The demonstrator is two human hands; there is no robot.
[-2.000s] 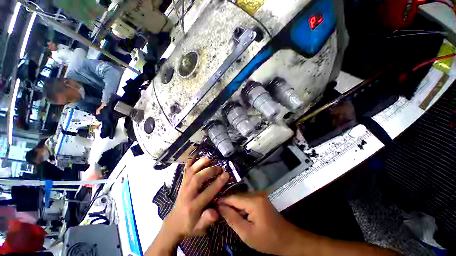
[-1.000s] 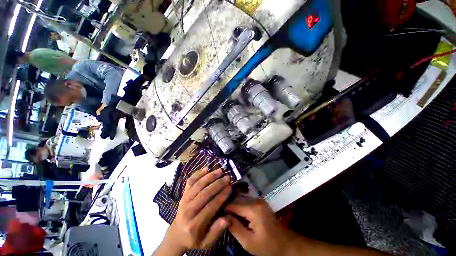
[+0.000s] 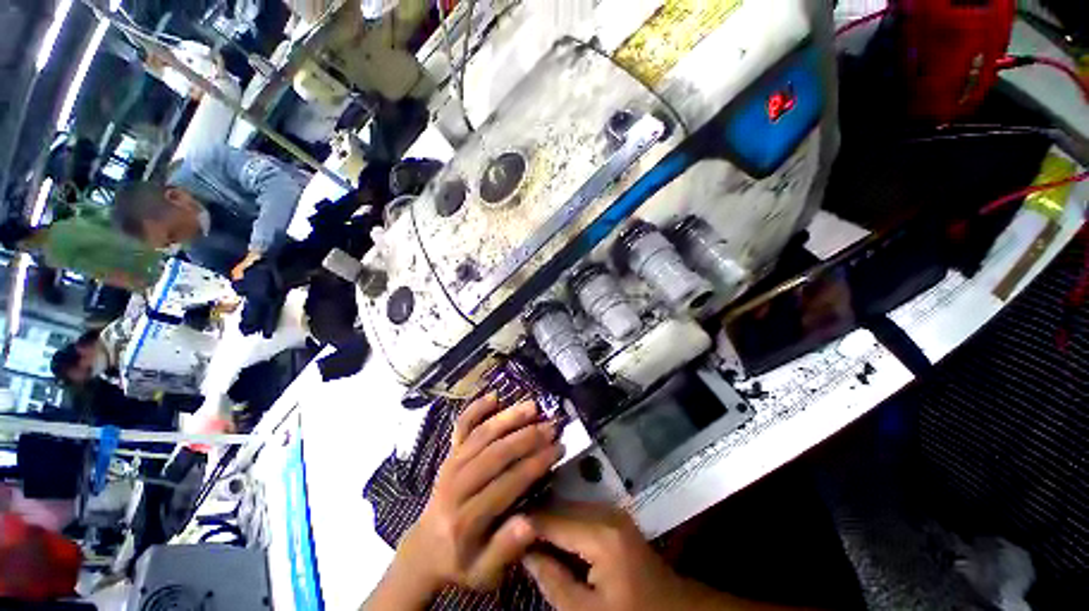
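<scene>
A dark striped garment piece (image 3: 403,486) lies on the white table, with one part in the needle area of the overlock machine (image 3: 525,227). My left hand (image 3: 484,495) lies nearly flat on the cloth just below the needle area, fingers pointing at it. My right hand (image 3: 597,551) is close beside it, with thumb and bent fingers on the cloth near its edge. The cloth at the right fingertips is mostly hidden by the hands. The presser foot is hidden by the tension knobs (image 3: 605,301) and the machine head.
A striped cloth heap (image 3: 1015,394) is at the right. A phone-like dark object (image 3: 791,325) lies on the ruler-marked table edge (image 3: 890,346). A red holder (image 3: 949,54) is at the upper right. A grey motor box (image 3: 197,581) is at the lower left. People (image 3: 215,203) work beyond.
The camera view has shifted, so the machine sits slightly further right. My left hand has flattened onto the cloth since the earliest frame. My right hand stays beside it, slightly lower.
</scene>
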